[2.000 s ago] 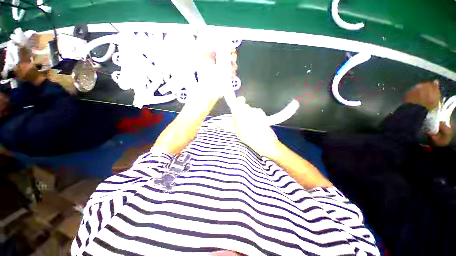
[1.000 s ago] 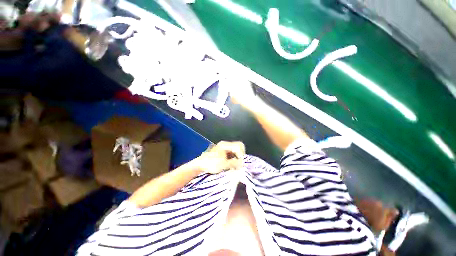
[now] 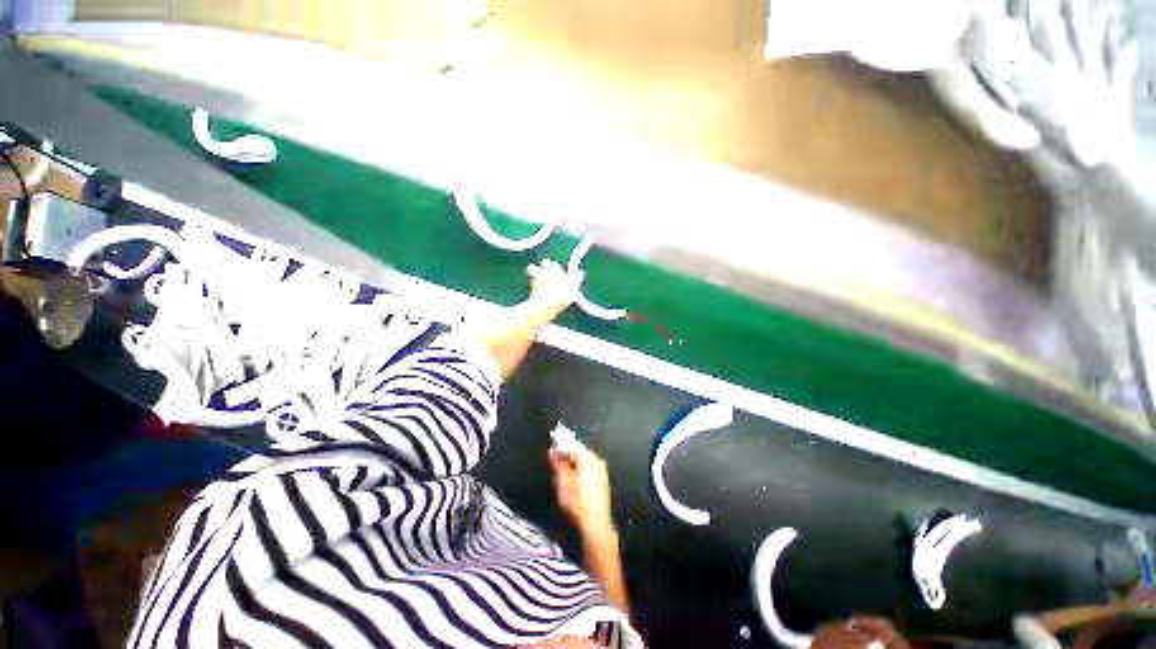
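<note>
My left hand [image 3: 552, 289] reaches over the pale rail to the green belt. Its fingers close on a white curved part [image 3: 598, 304] with a thin red wire trailing from its end. My right hand [image 3: 582, 475] is low over the dark bench. Something small and white shows at its fingertips; glare hides whether it is a held piece. A white C-shaped shell with a blue strip [image 3: 678, 459] lies on the bench to the right of my right hand.
A heap of white shells [image 3: 241, 330] lies on the bench at left. Other white curves lie on the belt [image 3: 501, 232] and bench [image 3: 768, 583]. A round metallic object [image 3: 64, 307] is at far left. A neighbour's hand [image 3: 862, 634] shows at bottom right.
The view has turned and shows more beyond the belt. My left hand has moved from my chest out to the belt part. My right hand has left the shell heap.
</note>
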